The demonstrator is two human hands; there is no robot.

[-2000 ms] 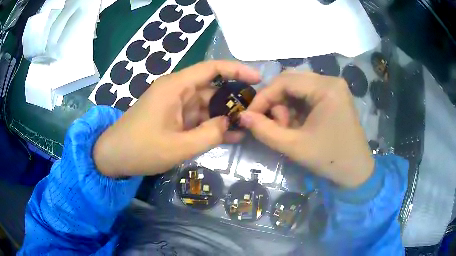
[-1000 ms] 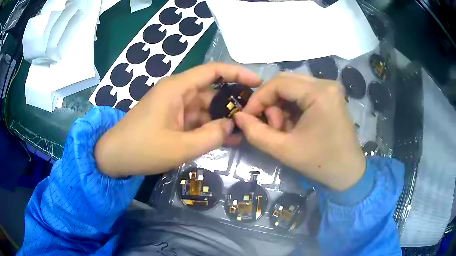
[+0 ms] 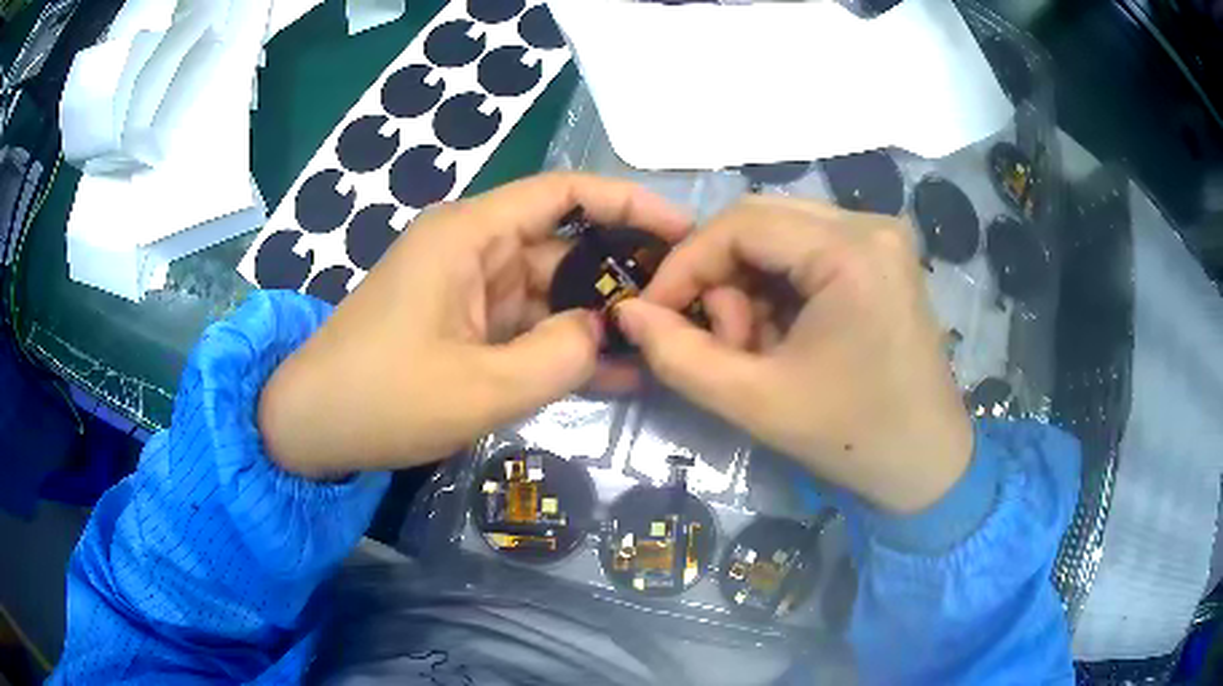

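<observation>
A round display module point(image 3: 585, 275), black with gold and pale parts on the face towards me, is held above the tray. My left hand point(image 3: 443, 322) grips it by its rim, fingers behind and thumb at the lower edge. My right hand point(image 3: 791, 335) has its thumb and index finger pinched at the gold flexible circuit point(image 3: 610, 286) on the module, touching it. The fingertips hide part of the circuit and the module's right side. Whether a small piece is between the right fingertips cannot be told.
The clear blister tray point(image 3: 644, 426) holds several modules, three along the near edge point(image 3: 657, 539) and more at the right point(image 3: 947, 219). A blank white sheet point(image 3: 791, 87) lies over its far part. A sticker sheet point(image 3: 402, 134) and curled backing paper point(image 3: 161, 201) lie at left on green.
The module and both hands have shifted slightly left. The right fingertips have moved a little left along the circuit, and the right wrist is slightly lower and further left.
</observation>
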